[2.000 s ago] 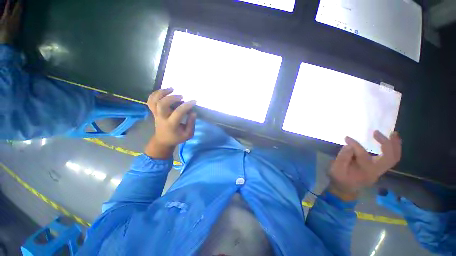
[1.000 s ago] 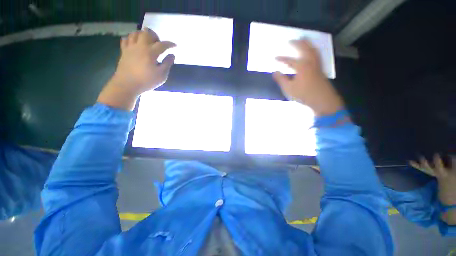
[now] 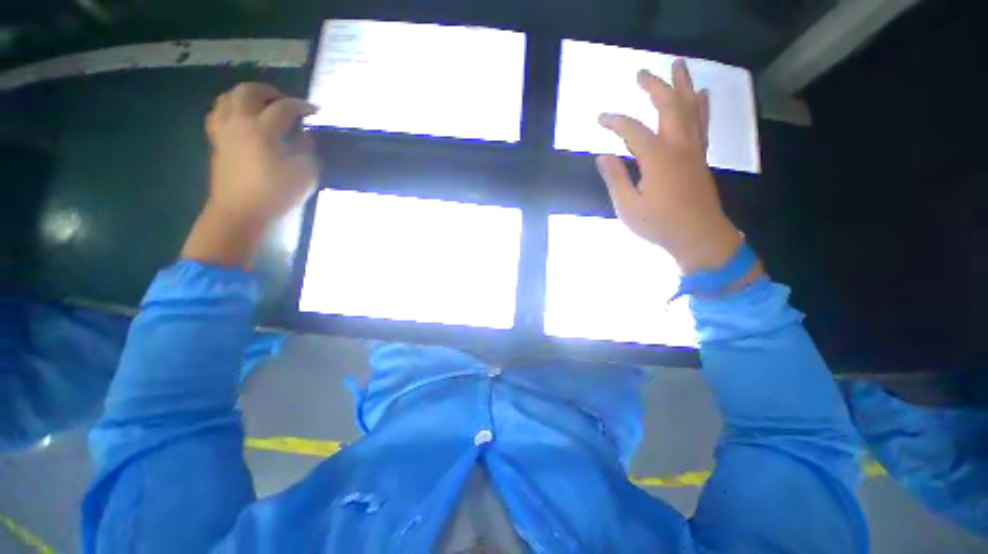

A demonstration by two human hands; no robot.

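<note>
Several black-edged display units with white lit screens lie in a two-by-two block on the green bench top. They are the far left unit [image 3: 417,81], the far right unit [image 3: 731,114], the near left unit [image 3: 412,260] and the near right unit [image 3: 607,281]. My left hand [image 3: 258,146] is at the left edge of the far left unit, fingers curled, fingertips near its lower left corner. My right hand [image 3: 672,173] is spread over the far right screen, holding nothing; whether the fingertips touch the glass cannot be told. My right forearm covers part of the near right unit.
The green bench top [image 3: 119,173] extends to the left, with a pale strip [image 3: 163,54] behind. A pale metal bar [image 3: 840,43] runs at the upper right. Blue sleeves of neighbours show at the left [image 3: 54,373] and right [image 3: 921,438] edges.
The view has swung from tilted to level, showing the whole block. Both hands have gone from the near units to the far ones. Over the last second my left hand has moved left, off the screen.
</note>
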